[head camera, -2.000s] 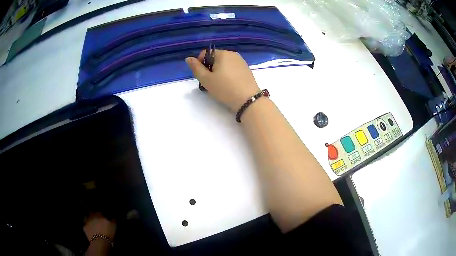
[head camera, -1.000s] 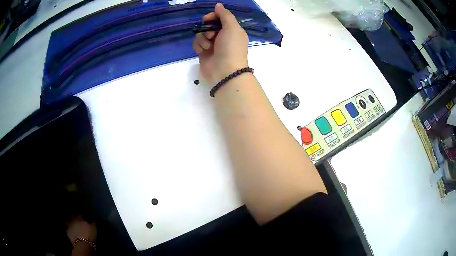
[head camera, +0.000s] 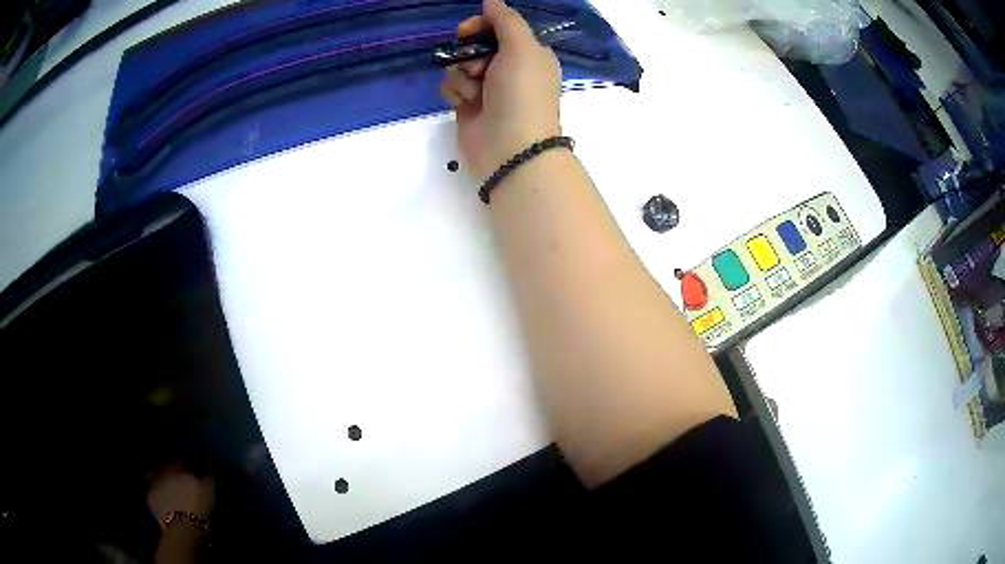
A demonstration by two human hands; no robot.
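Observation:
A translucent blue template [head camera: 248,127] with curved dark strips and pink-red slot edges lies on the white table at the top of the view, cut off by the picture's top edge. My right hand [head camera: 507,77] is over its right part, closed around dark metal thread snips [head camera: 465,50] held sideways. Part of the snips is hidden by my fingers. My left hand [head camera: 182,494] is small and dim at the lower left, below table level in the dark area; its fingers are unclear.
A small round dark metallic piece, like a bobbin case [head camera: 660,213], lies near the button strip [head camera: 760,270]. A crumpled clear bag [head camera: 810,31] is at the upper right. A side table [head camera: 871,408] stands at the right, with a supply box [head camera: 970,320] at its far side.
My right hand has moved right along the template, and the snips have turned from upright to sideways. The whole view has shifted. Over the last second the hand has barely moved relative to the template.

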